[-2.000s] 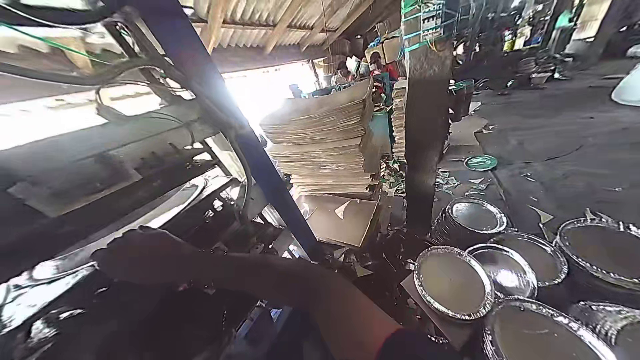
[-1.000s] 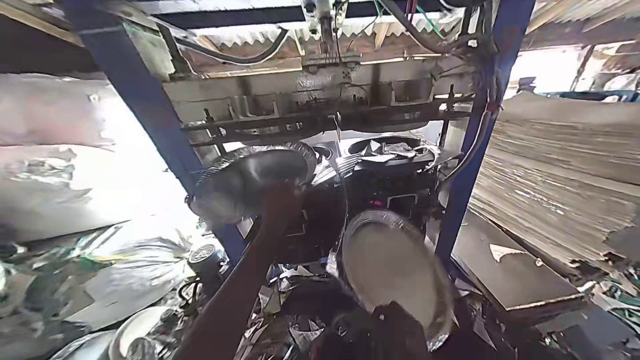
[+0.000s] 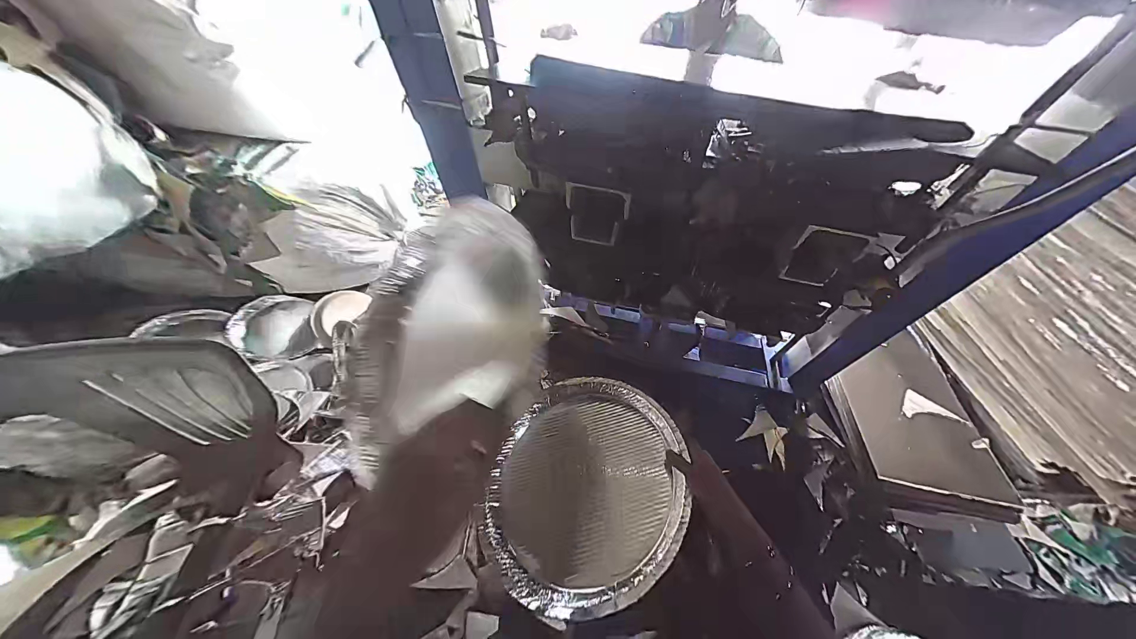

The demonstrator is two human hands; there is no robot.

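A round silvery plate (image 3: 470,311), blurred by motion, is held on edge by my left hand (image 3: 444,444) at centre left. Beside it, lower centre, a second round plate with a crimped foil rim (image 3: 590,497) faces up. My right hand (image 3: 688,470) is at this plate's right rim; its fingers are mostly hidden, with a fingertip over the edge. Behind both plates stands the dark bed of a press machine (image 3: 692,213) between blue metal posts.
Several round plates (image 3: 271,324) lie at the left, near a grey plastic chair (image 3: 151,390). Paper scraps (image 3: 240,532) litter the floor. At the right, a tall stack of sheets (image 3: 1056,328) stands behind a lower brown stack (image 3: 941,426). A blue post (image 3: 976,240) slants across the right side.
My left hand has moved down and away from the machine with its plate. The right hand has stayed by the other plate. The view has tilted down and left.
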